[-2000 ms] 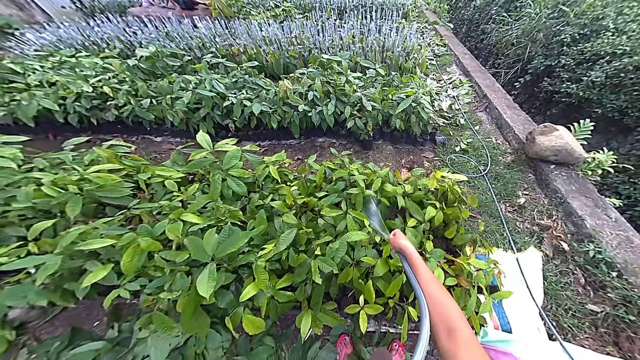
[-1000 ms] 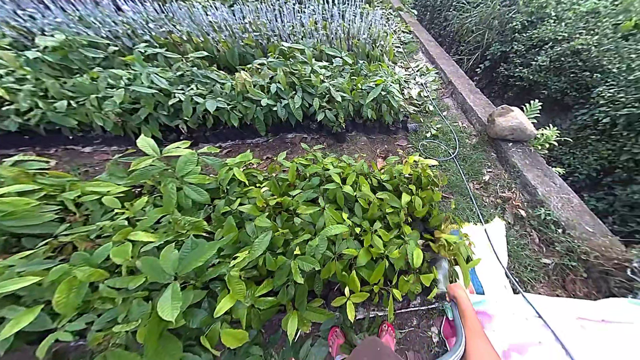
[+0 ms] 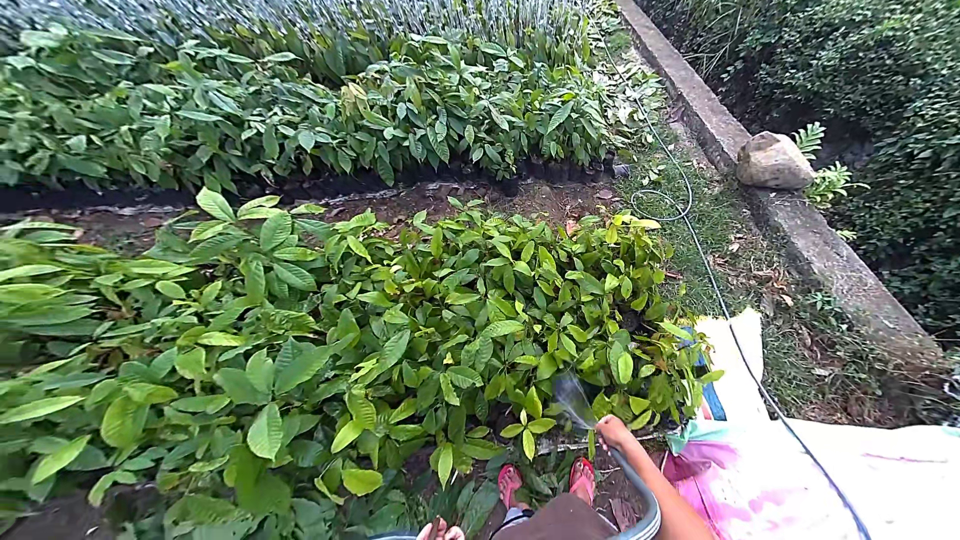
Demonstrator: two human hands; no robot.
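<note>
My right hand (image 3: pixel 613 433) grips the end of a grey garden hose (image 3: pixel 646 504), low and right of centre. A fan of water (image 3: pixel 574 397) sprays from it to the upper left, onto the leafy seedlings (image 3: pixel 487 322). The hose runs back beneath my forearm. My left hand (image 3: pixel 441 531) shows only in part at the bottom edge, its fingers curled around something brown and thin that I cannot identify. Part of a hose also shows beside it. My feet in pink flip-flops (image 3: pixel 509 484) are at the edge of the seedlings.
Beyond a soil strip (image 3: pixel 420 202) stand more seedlings in black bags (image 3: pixel 555 171). A thin dark hose (image 3: pixel 712 277) loops over grass and crosses white and pink sacks (image 3: pixel 810 465) at the right. A stone (image 3: pixel 774 160) rests on a concrete curb (image 3: pixel 832 262), with dense bushes (image 3: pixel 885 75) beyond.
My right hand and the spraying hose have moved toward my feet and to the right edge of the near seedlings. My left hand has come into view. The view has shifted right and down.
</note>
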